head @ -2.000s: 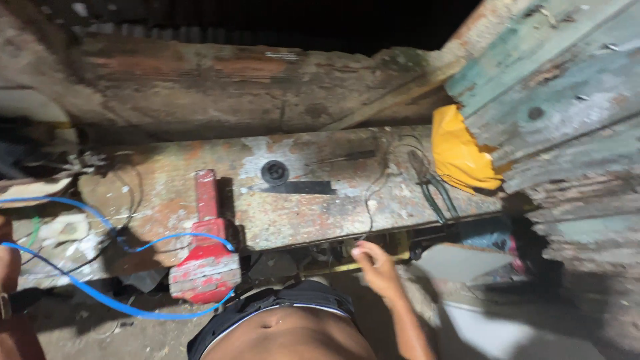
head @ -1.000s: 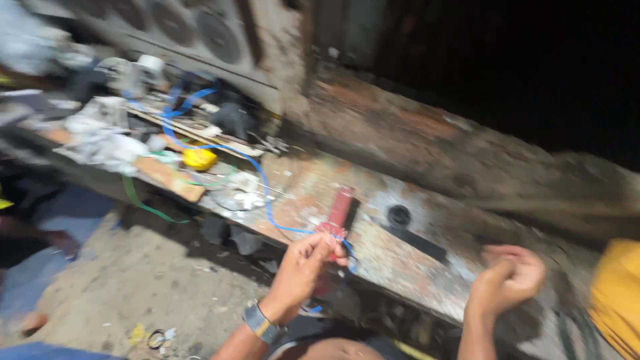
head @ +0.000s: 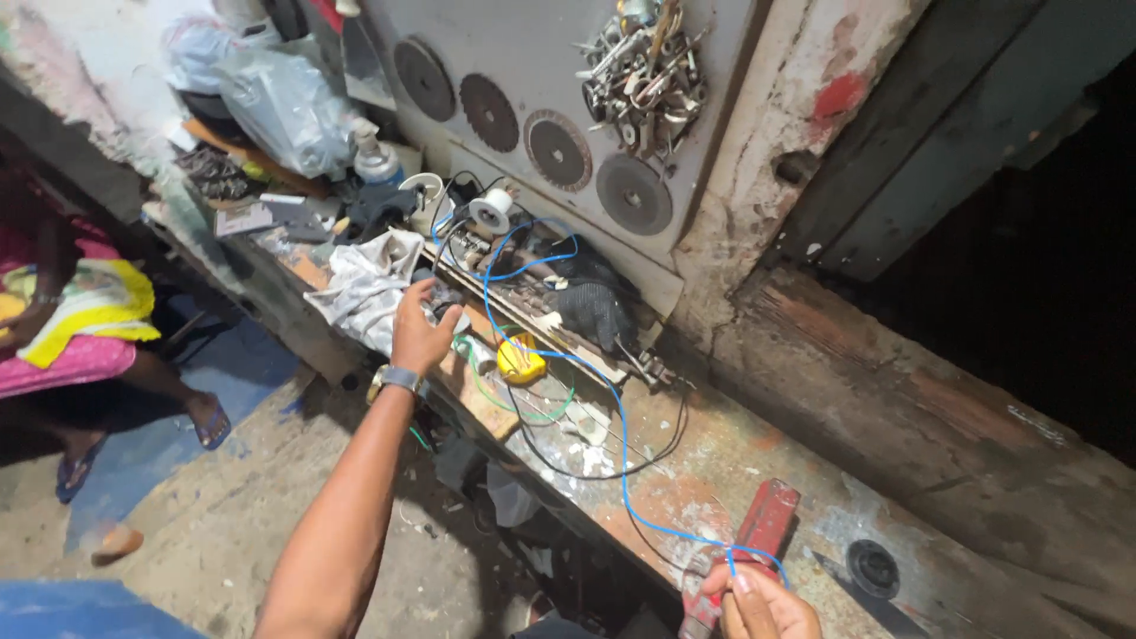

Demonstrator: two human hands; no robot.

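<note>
My left hand point(head: 423, 330), with a wristwatch point(head: 401, 379) on the wrist, is held with fingers apart beside a white crumpled cloth point(head: 368, 284) and left of a yellow tape measure point(head: 522, 358). Between the fingertips of my right hand point(head: 754, 603) is a blue wire point(head: 625, 444), which runs back along the bench to a white spool point(head: 493, 209). Just behind the right hand lies a red metal vise point(head: 770, 519), partly covered by it. A round black disc point(head: 873, 569) sits to its right on a dark flat strip.
Cutting discs point(head: 634, 194) and a bunch of metal parts point(head: 646, 84) hang on a grey panel. A black mesh item point(head: 596, 311), thin black cable and green wire lie on the bench point(head: 790, 457). A person point(head: 62, 293) sits at the far left. Plastic bags point(head: 288, 106) are piled behind.
The view has swung left along the bench. My left hand has moved from beside the red vise to the white cloth. My right hand now holds the blue wire near the vise.
</note>
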